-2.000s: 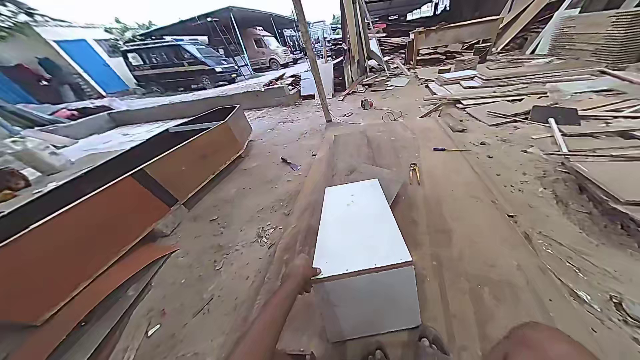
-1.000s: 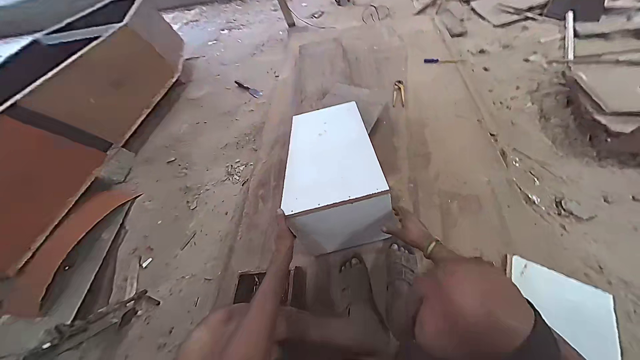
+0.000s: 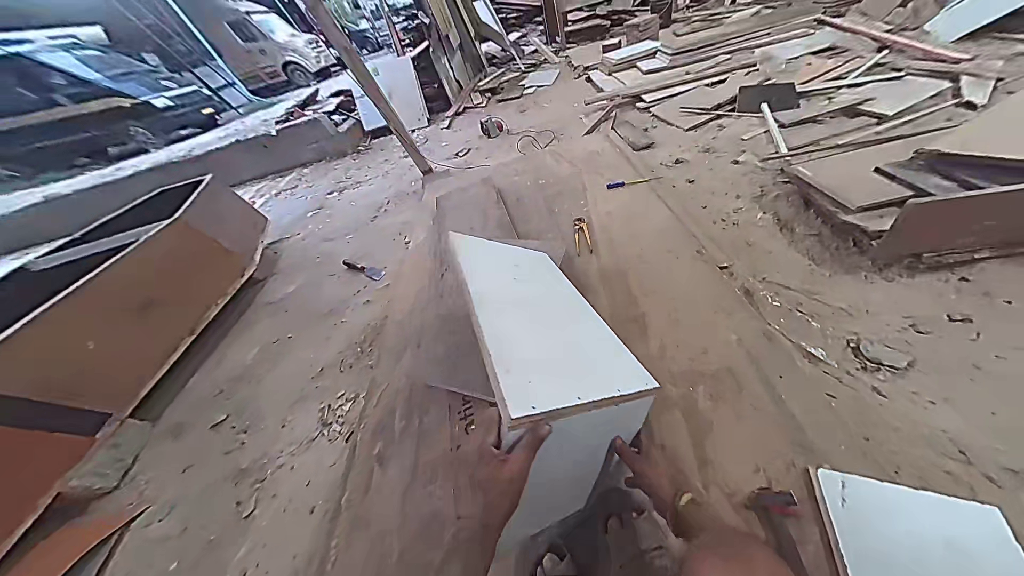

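Note:
A white board box [image 3: 560, 336] stands in front of me, its top panel slanting away to a cut far corner. My left hand [image 3: 508, 472] holds its near left edge, the thumb on the near face just under the top. At the right edge of that near face, my right hand [image 3: 644, 472] has its fingers against the panel. Close to the right hand lies a hammer [image 3: 776, 516], and beside that a white panel [image 3: 920, 524]. Beyond the box are yellow-handled pincers [image 3: 582, 235], a blue-handled screwdriver [image 3: 628, 183] and a scraper [image 3: 364, 270].
A large brown board frame [image 3: 136, 296] stands at the left. Stacked boards and wood scraps [image 3: 848, 104] cover the back right. A slanting wooden pole [image 3: 372, 92] rises from the ground near a corded power tool [image 3: 493, 126]. My feet are just behind the box.
My right hand, away from the box two seconds ago, is now at its right side. The box has turned and tilted between my hands. The view has shifted.

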